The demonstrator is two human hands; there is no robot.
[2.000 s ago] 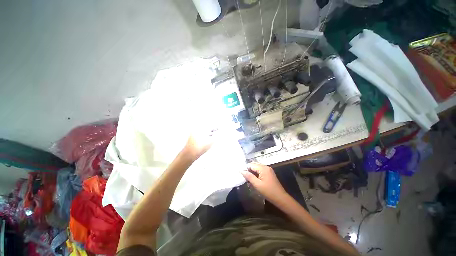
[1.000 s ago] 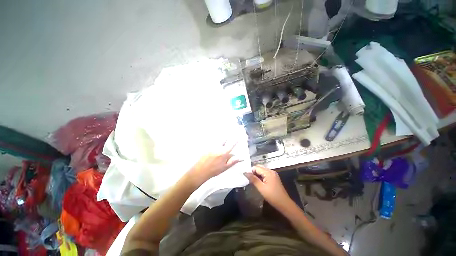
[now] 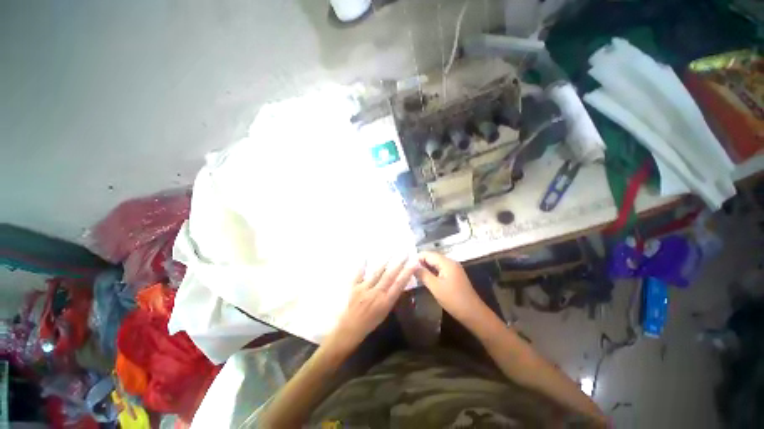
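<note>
A large white fabric piece (image 3: 276, 209), overexposed by the light, covers the table left of the overlock machine (image 3: 461, 138) and hangs over the front edge. My left hand (image 3: 377, 293) lies flat on the fabric near its right front edge, fingers spread and pointing at the machine. My right hand (image 3: 441, 276) pinches the fabric edge just in front of the machine's plate, its fingertips close to my left fingertips. The presser foot and needle area is lost in glare.
Blue-and-dark snips (image 3: 559, 186) and a white roll (image 3: 580, 124) lie right of the machine. Folded white pieces (image 3: 662, 126) lie on dark green cloth at the right, beside an orange-red packet (image 3: 733, 100). Red cloth and plastic bags (image 3: 159, 352) are heaped at the left.
My left hand has moved right and toward me, from the middle of the fabric to beside my right hand. The fabric's front edge has drawn up from my lap. The camera view has shifted slightly.
</note>
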